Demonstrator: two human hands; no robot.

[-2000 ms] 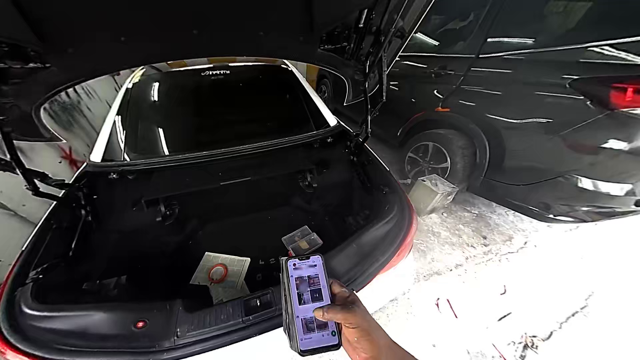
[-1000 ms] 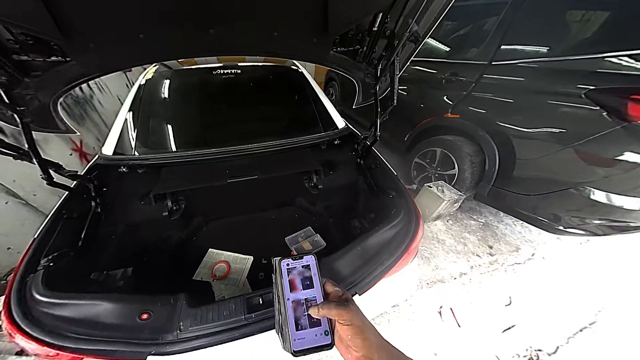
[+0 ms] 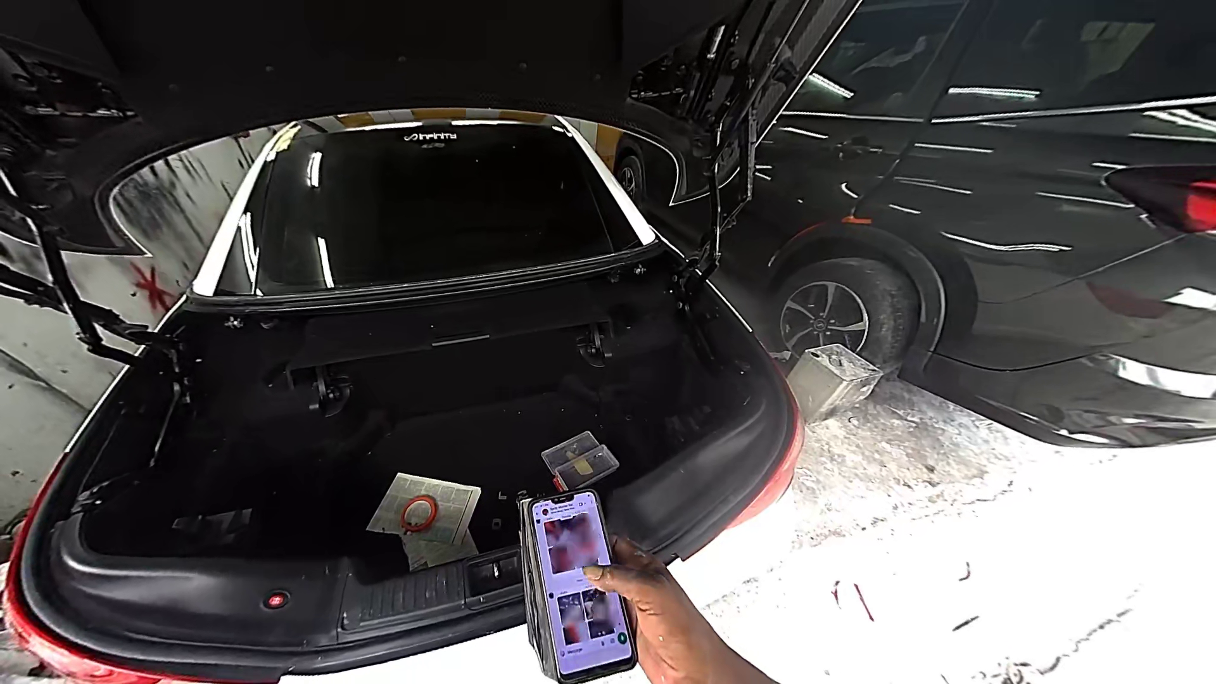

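My right hand (image 3: 655, 603) holds a smartphone (image 3: 578, 584) in a flip case upright, its thumb on the lit screen, which shows a chat with pictures. My left hand is out of view. Beyond the phone lies the open trunk (image 3: 456, 418) of a white car. Inside it, a red ring-shaped roll (image 3: 419, 514) rests on a sheet of newspaper (image 3: 458, 503). A small clear plastic box (image 3: 581, 460) with its lid raised stands just behind the top of the phone.
The raised trunk lid (image 3: 380, 57) hangs overhead on hinge arms. A dark car (image 3: 1026, 266) stands at the right, with a worn box-shaped container (image 3: 832, 380) by its rear wheel (image 3: 841, 313). A marked wall (image 3: 47, 380) runs along the left.
The pictures on the phone screen have changed. My right hand still holds the phone, and the things in the trunk have not moved.
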